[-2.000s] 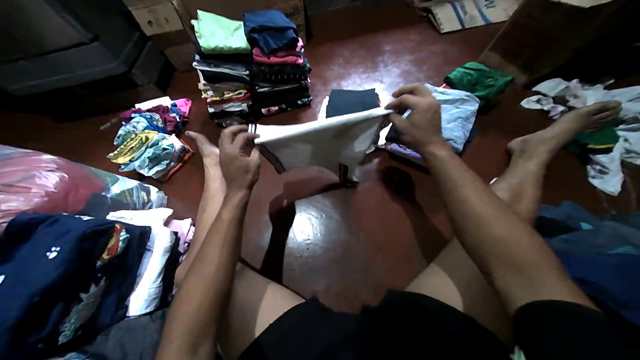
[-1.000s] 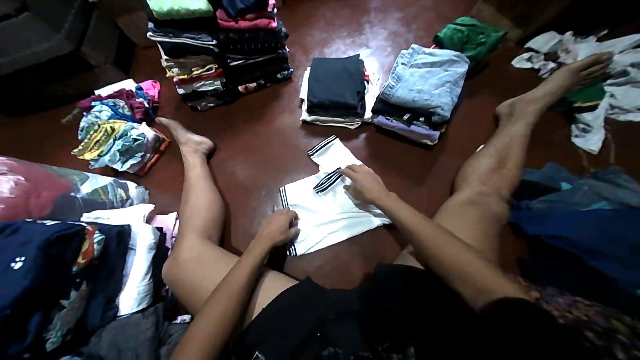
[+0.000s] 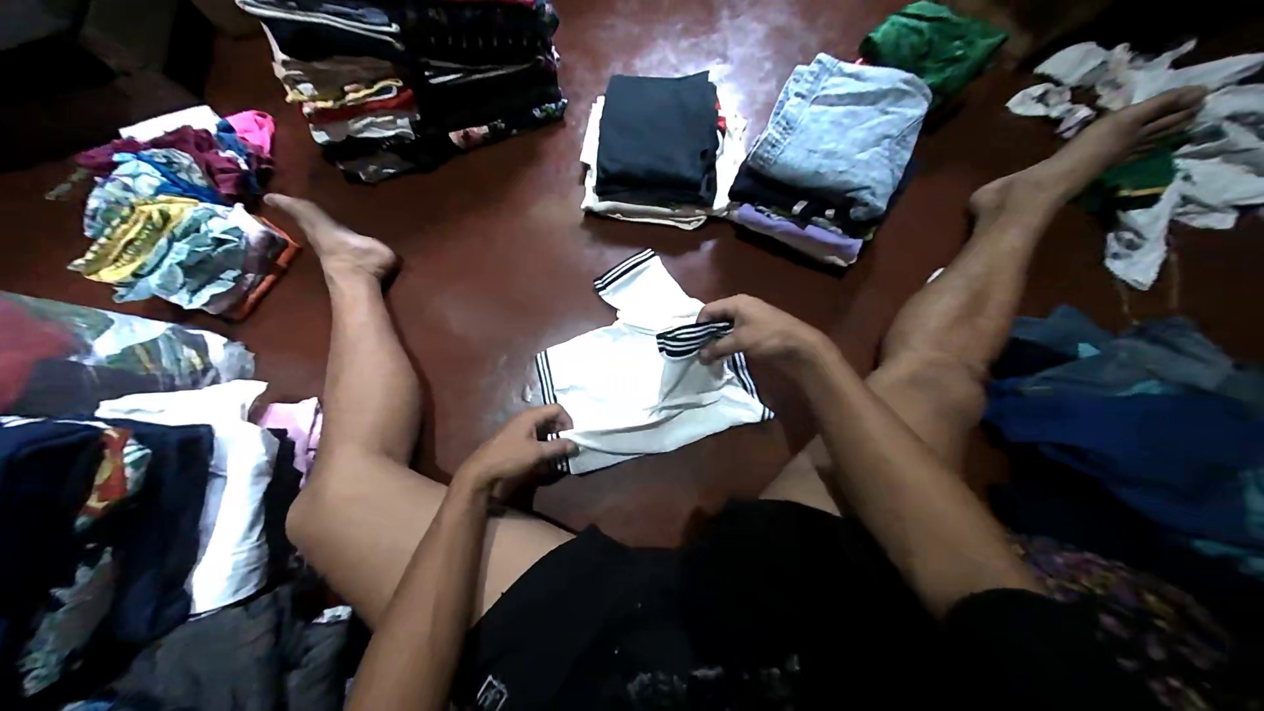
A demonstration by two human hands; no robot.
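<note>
A white garment with black-striped edges lies on the dark red floor between my legs, partly folded. My right hand pinches a striped edge of it at the upper right, between thumb and fingers. At its lower left corner, my left hand has thumb and fingers around the striped side edge. One striped end sticks out at the top, away from me.
Beyond the garment are a folded black cloth pile and a pile topped with light blue denim. Taller stacks stand farther left. Crumpled clothes, more folded clothes, blue fabric and white cloths surround my legs.
Two seconds ago both hands held the white garment up in the air; now it lies on the floor. Since one second ago, the hands have moved little.
</note>
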